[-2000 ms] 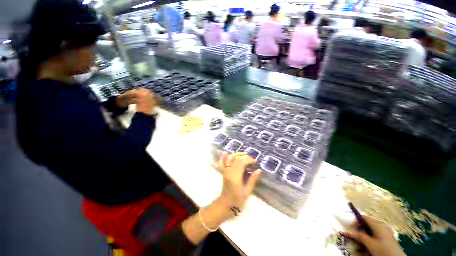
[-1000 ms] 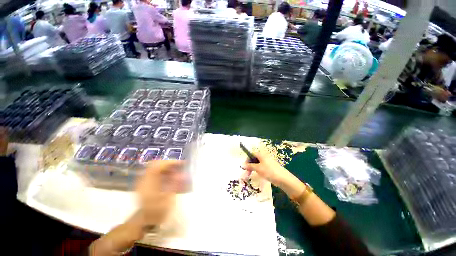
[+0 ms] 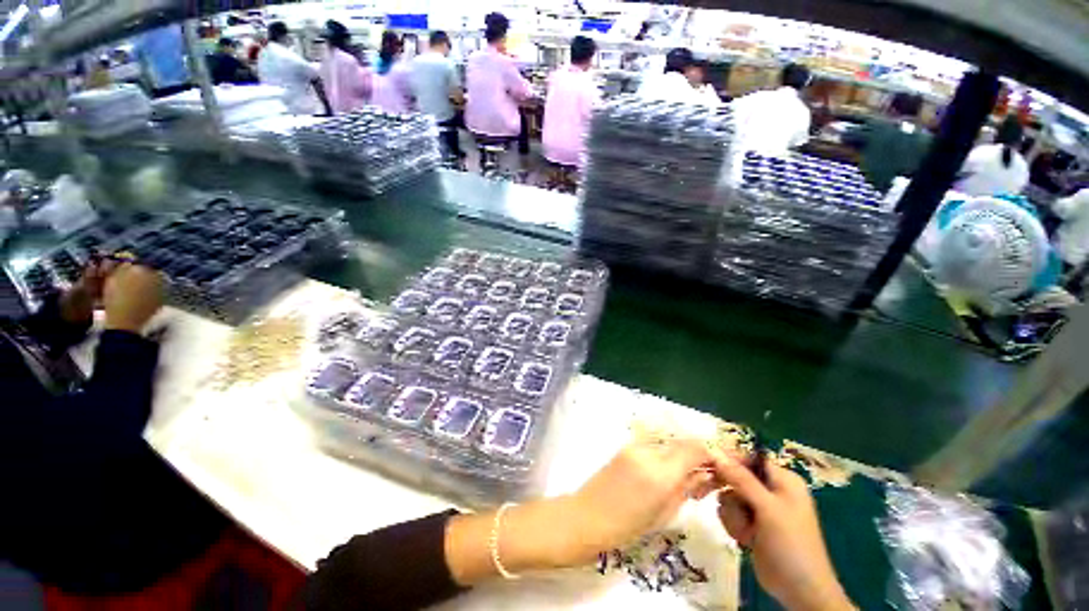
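My left hand (image 3: 633, 499), with a pale beaded bracelet, has its fingertips closed together at the right of the white sheet (image 3: 281, 471). Whether it holds a small part is hidden by the fingers. My right hand (image 3: 774, 525) meets it there, fingers curled around a slim dark tool (image 3: 757, 461). Small dark pieces (image 3: 663, 561) lie scattered on the sheet below the hands. A stack of clear blister trays (image 3: 436, 382) with rounded-square frames in its pockets stands left of my hands.
A person's hands (image 3: 129, 294) work at the left beside dark-filled trays (image 3: 233, 251). Tan bits (image 3: 812, 463) lie behind my right hand. Crumpled clear bags (image 3: 949, 549) are at right on the green bench (image 3: 669, 346). Tall tray stacks (image 3: 657, 185), a dark post and a fan (image 3: 991, 251) stand behind.
My left hand has left the front of the tray stack and moved right to meet my right hand. The view has swung right, then partly back left.
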